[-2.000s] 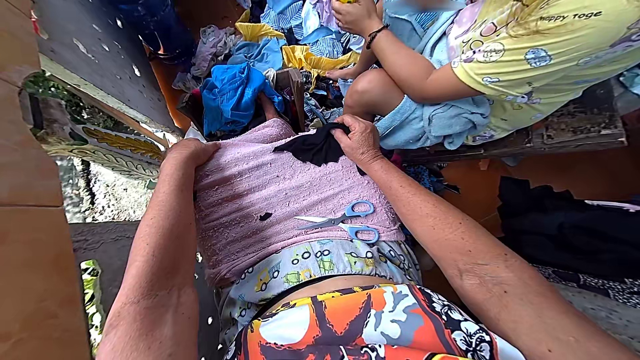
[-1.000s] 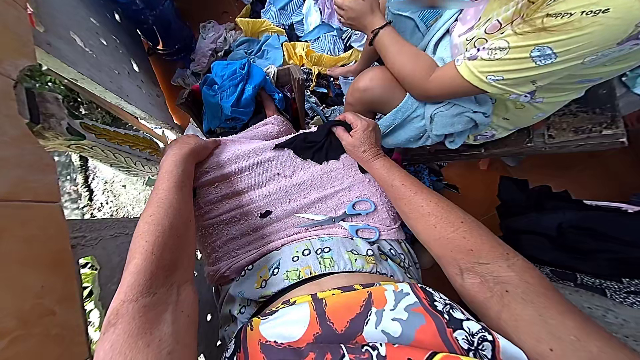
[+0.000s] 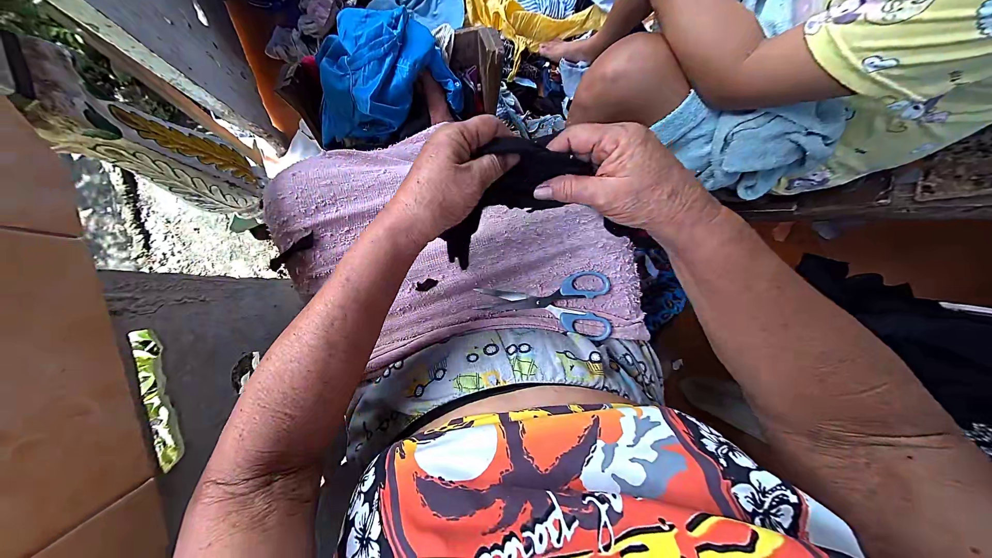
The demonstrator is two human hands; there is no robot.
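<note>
A piece of black fabric (image 3: 523, 174) is stretched between my two hands above my lap. My left hand (image 3: 465, 167) pinches its left side between thumb and fingers, and my right hand (image 3: 620, 170) pinches its right side. A narrow strip of the fabric hangs below my left hand. Over my thighs lies a pink towel (image 3: 519, 248). Blue-handled scissors (image 3: 554, 302) rest on the towel with their blades slightly apart. A small black scrap (image 3: 425, 285) lies to the left of the scissors.
Ahead are a blue cloth (image 3: 372, 74), a yellow cloth (image 3: 535, 23) and a heap of mixed fabric. Another person (image 3: 744, 62) sits close by at the upper right, a light blue towel (image 3: 759, 139) over the lap. Black cloth (image 3: 891, 325) lies at right; a carved wooden panel (image 3: 178, 143) stands at left.
My left hand has moved right from the towel's left edge and taken hold of the black fabric. The fabric, earlier spread on the towel under my right hand, is now bunched between both hands.
</note>
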